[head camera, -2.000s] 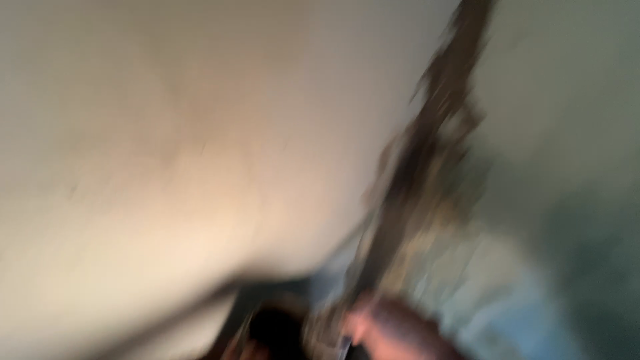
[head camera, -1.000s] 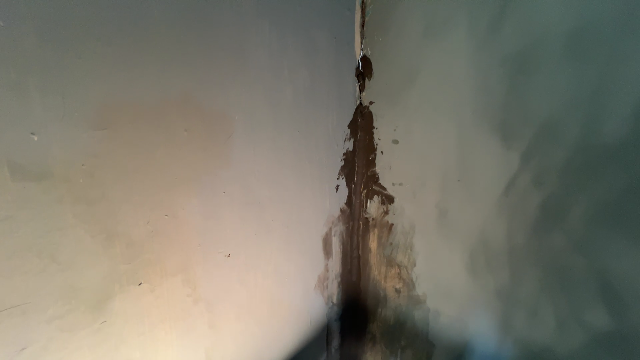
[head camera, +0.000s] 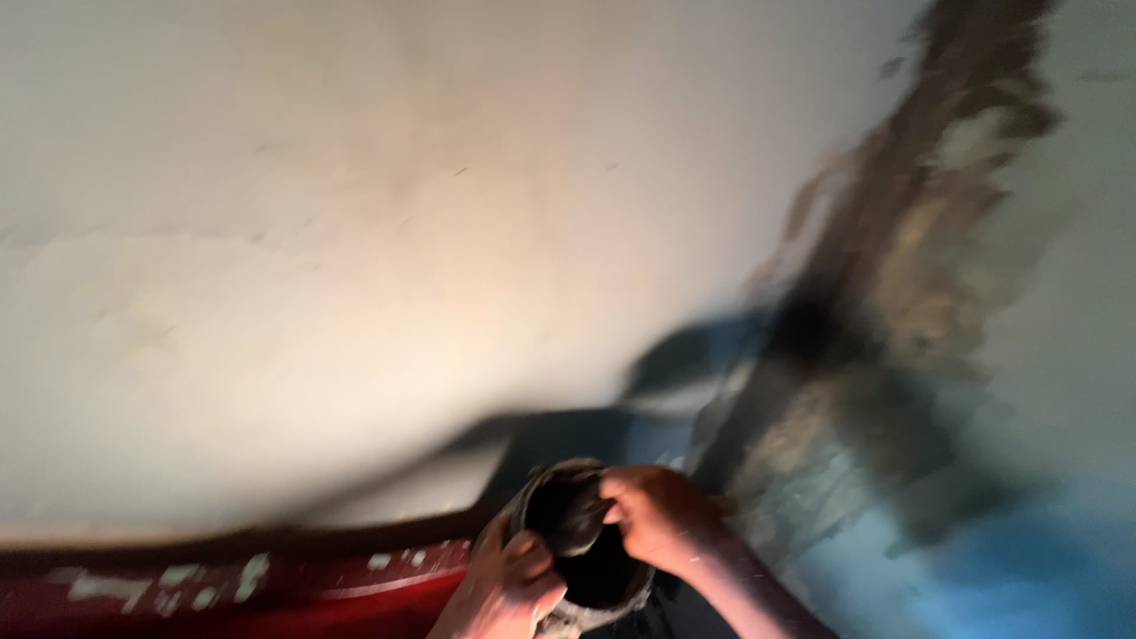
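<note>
At the bottom centre, my left hand (head camera: 519, 577) grips the rim of a round, dirty container (head camera: 612, 611) with a dark inside. My right hand (head camera: 652, 515) is at the container's upper right edge, its fingers closed on a dark, flat piece (head camera: 577, 524) that lies over the opening; blur hides what it is exactly. Behind the hands, a dark brown patch of filler or mortar (head camera: 852, 213) runs along the corner where two walls meet.
A pale wall (head camera: 355, 266) fills the left and a grey-green wall (head camera: 1083, 293) the right. A red surface with whitish flaked marks (head camera: 355, 586) runs along the bottom left. Shadows of the arms fall on the walls near the corner.
Both hands and the container are now in view at the bottom; one second ago no hands showed. The view has tilted and swung, so the corner now slants at the right.
</note>
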